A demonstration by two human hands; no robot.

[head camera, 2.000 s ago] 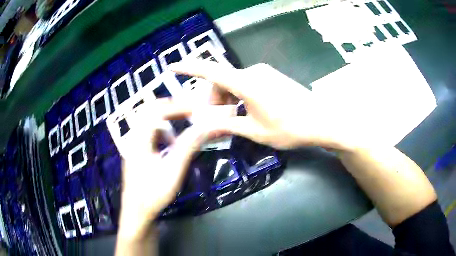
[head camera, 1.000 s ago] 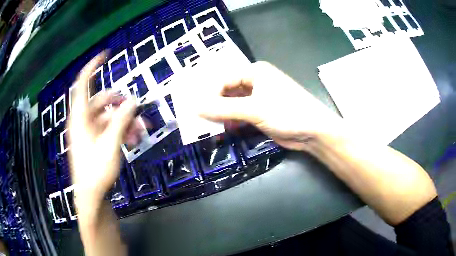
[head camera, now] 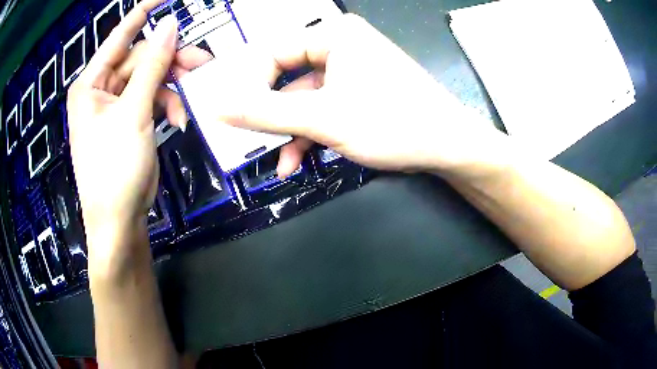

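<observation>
A dark blue housing [head camera: 198, 18] is held over the tray, its key-opening end at the top. A white die-cut piece [head camera: 216, 130] covers its lower end, with a small dark slot near the bottom edge. My left hand [head camera: 115, 122] grips the housing's upper left edge. My right hand [head camera: 367, 108] lies over the white piece, thumb on its face and fingertips at its lower right edge. More white with a dark slot [head camera: 313, 22] shows above my right hand; glare hides where it ends.
The shiny black parts tray [head camera: 198, 220] lies beneath my hands, with white-framed housings [head camera: 47, 81] at left. A white sheet stack [head camera: 547, 65] lies at right on the dark green-grey mat [head camera: 324, 252]. Dark stacked trays [head camera: 18, 324] stand at the far left edge.
The view has shifted right and down. My left hand, blurred earlier, now grips a housing, and the white piece lies against it. The slotted sheet pieces over the tray are mostly out of view.
</observation>
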